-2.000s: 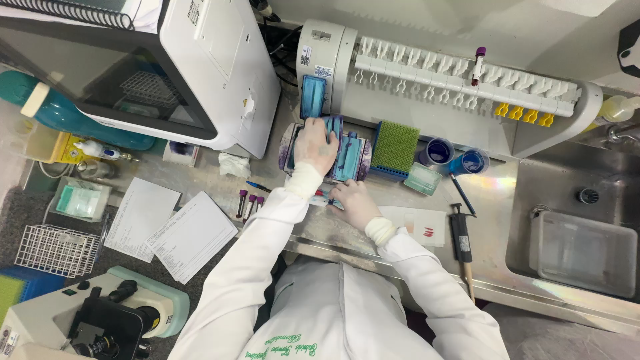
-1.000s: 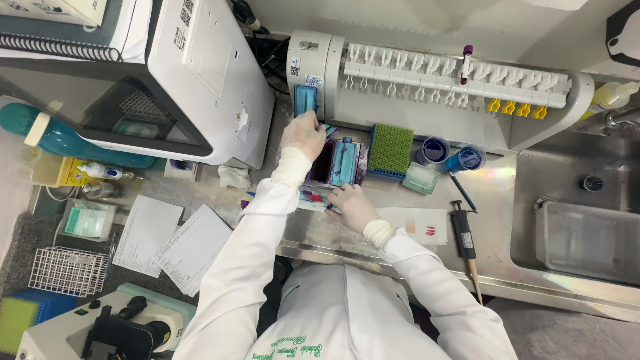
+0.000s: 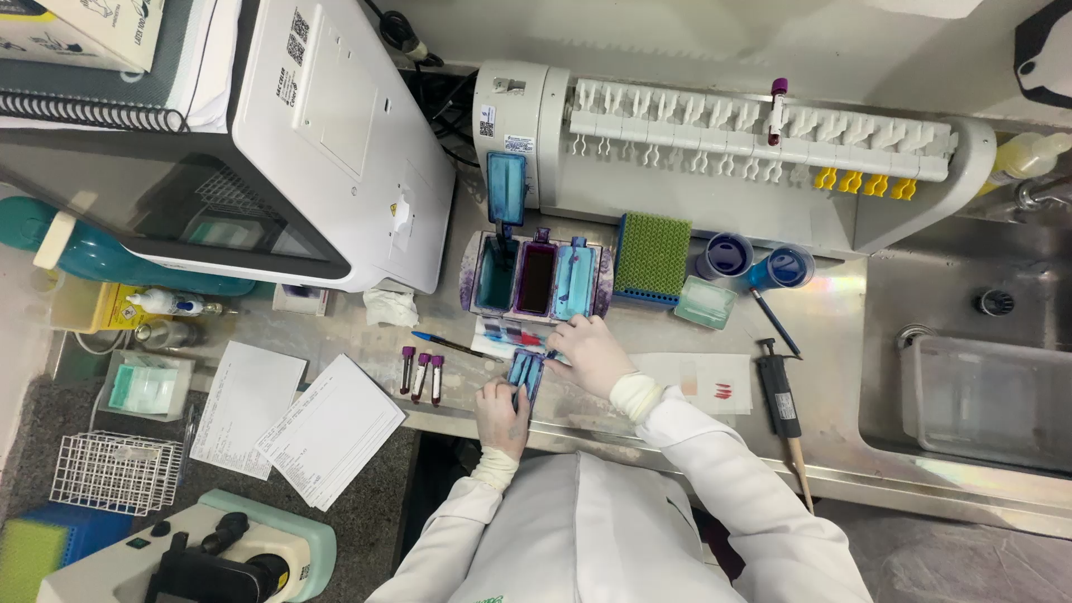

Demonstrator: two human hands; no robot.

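Observation:
My gloved left hand (image 3: pixel 502 414) grips a blue plastic slide holder (image 3: pixel 526 373) near the bench's front edge. Against the holder's upper right side is my gloved right hand (image 3: pixel 589 355), its fingers bent; whether it grips anything is hidden. Just above stands a staining station (image 3: pixel 605 280) with purple-stained sides. Its left well (image 3: pixel 497 280) has the blue lid (image 3: pixel 507 188) raised, the middle well (image 3: pixel 537 278) shows dark liquid, and a blue lid (image 3: pixel 575 279) covers the right one. Stained glass slides (image 3: pixel 512 333) lie on white paper between the station and the holder.
Three purple-capped blood tubes (image 3: pixel 421 377) and a pen (image 3: pixel 452 344) lie left. A green tip rack (image 3: pixel 653 255), cups of dark blue liquid (image 3: pixel 725 255), a smeared paper (image 3: pixel 712 383) and a micropipette (image 3: pixel 780 398) are right. Behind stands a tube mixer (image 3: pixel 703 201); a sink (image 3: pixel 963 285) is far right.
My left hand has moved from the staining station down to the bench's front edge, where it now holds the slide holder. The left and middle wells, earlier partly behind that hand, are now in plain view.

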